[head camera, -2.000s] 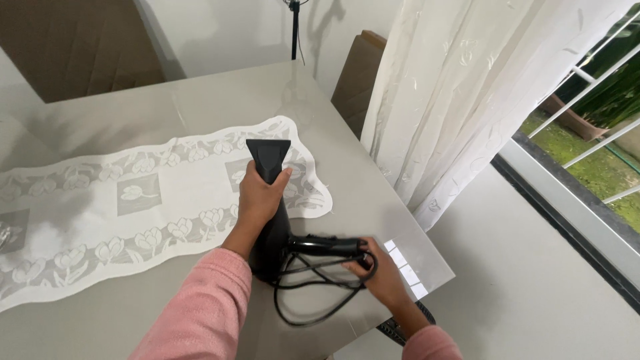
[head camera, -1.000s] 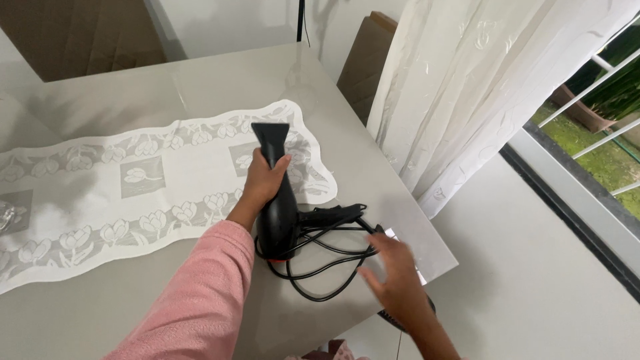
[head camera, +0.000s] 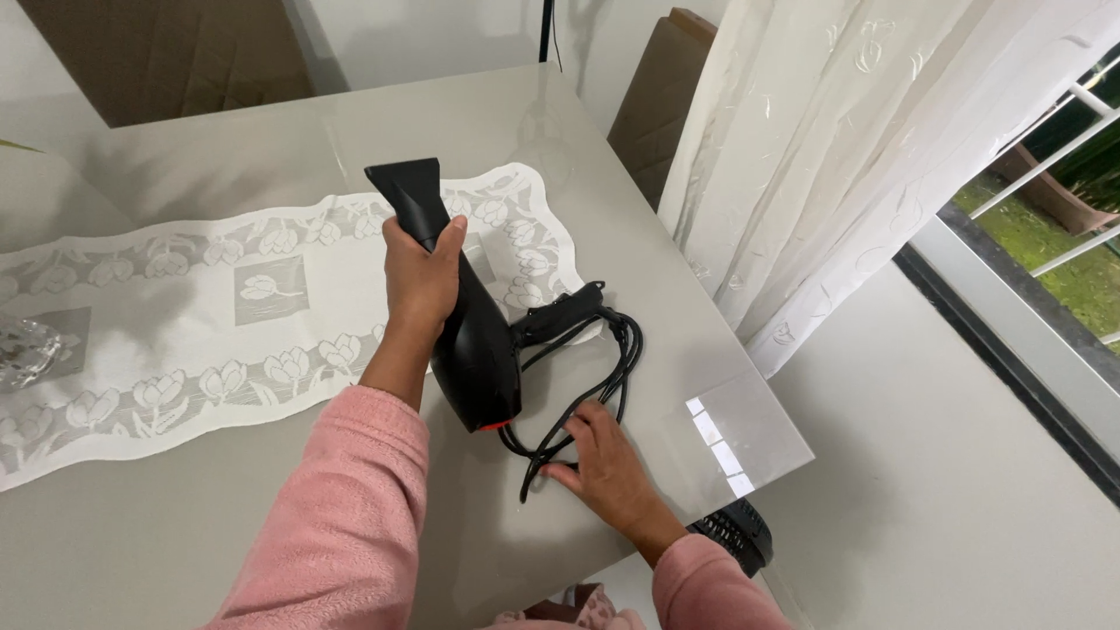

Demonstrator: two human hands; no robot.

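Note:
A black hair dryer (head camera: pixel 477 350) with a flat concentrator nozzle (head camera: pixel 411 188) points away from me over the glossy table (head camera: pixel 236 516). My left hand (head camera: pixel 424 276) is closed around its barrel, just behind the nozzle. The dryer's handle (head camera: pixel 560 315) sticks out to the right, and a red rim shows at its rear end. From the handle runs a looped black power cord (head camera: pixel 617 372). My right hand (head camera: pixel 604 459) has its thumb and fingers on the lower loops of that cord, at the right of the dryer's rear end.
A white lace table runner (head camera: pixel 201 324) lies under and left of the dryer, with a clear glass object (head camera: pixel 26 350) at its left. Brown chair backs (head camera: pixel 661 101) stand behind the table. A sheer white curtain (head camera: pixel 787 166) hangs at the right. A black slatted object (head camera: pixel 739 534) is below the table's right corner.
The right hand has moved from beside the handle down to the cord's lower loops. The cord's loops now hang differently. My left hand has kept its hold on the barrel.

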